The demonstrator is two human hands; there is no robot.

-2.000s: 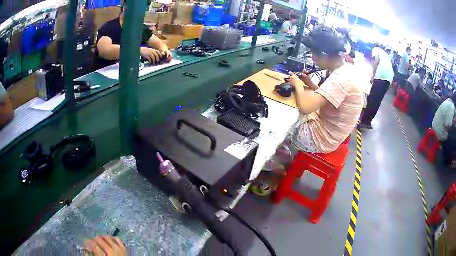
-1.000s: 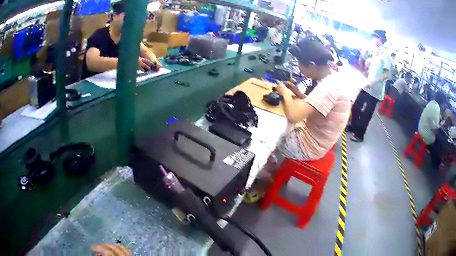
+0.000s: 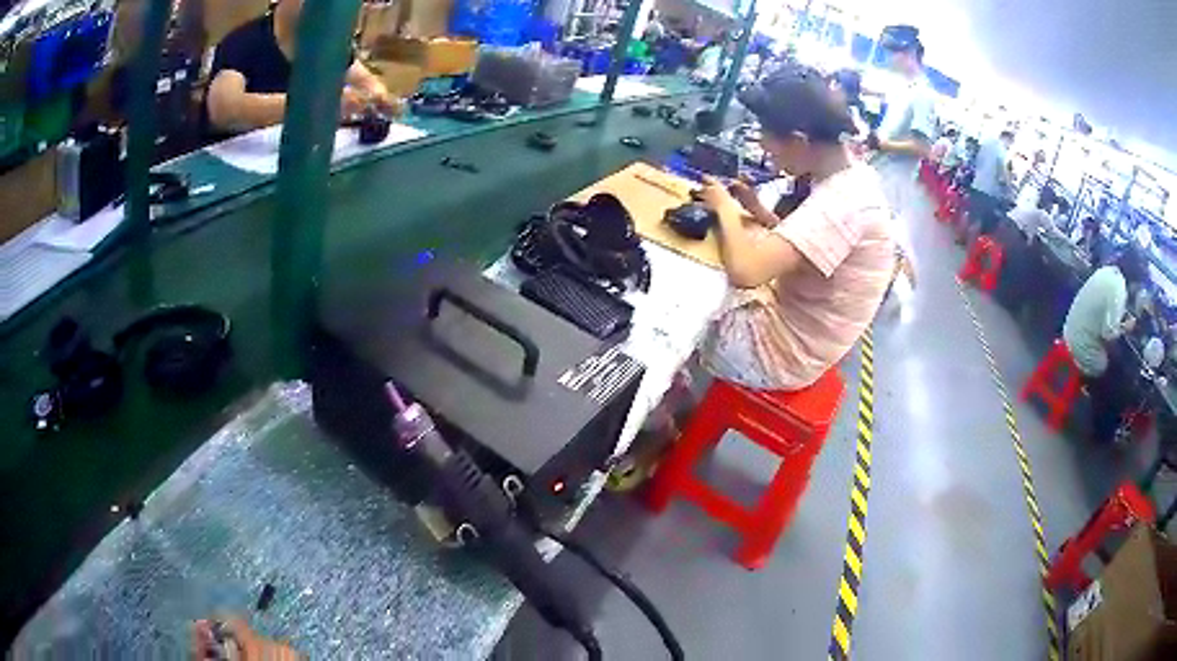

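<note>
My right hand (image 3: 248,643) shows at the bottom left, blurred and cut off by the lower edge. Something small and greyish is at its fingers, but I cannot tell what it is or whether it is held. My left hand is not in view. A small black offcut (image 3: 266,595) lies on the whitish bubble wrap (image 3: 349,542) just above my right hand. Black over-ear headphones (image 3: 187,349) lie on the green conveyor at the left.
A black equipment box (image 3: 478,368) with a top handle stands beyond the wrap. A dark handheld tool (image 3: 458,484) with a pink-purple tip and thick cable is at its near side. A seated person (image 3: 826,258) on a red stool (image 3: 755,452) works beyond. A green post (image 3: 307,181) stands left.
The view has shifted, so the box and seated person sit further left. My right hand stays at the bottom edge. A person standing in the aisle has come nearer the seated person.
</note>
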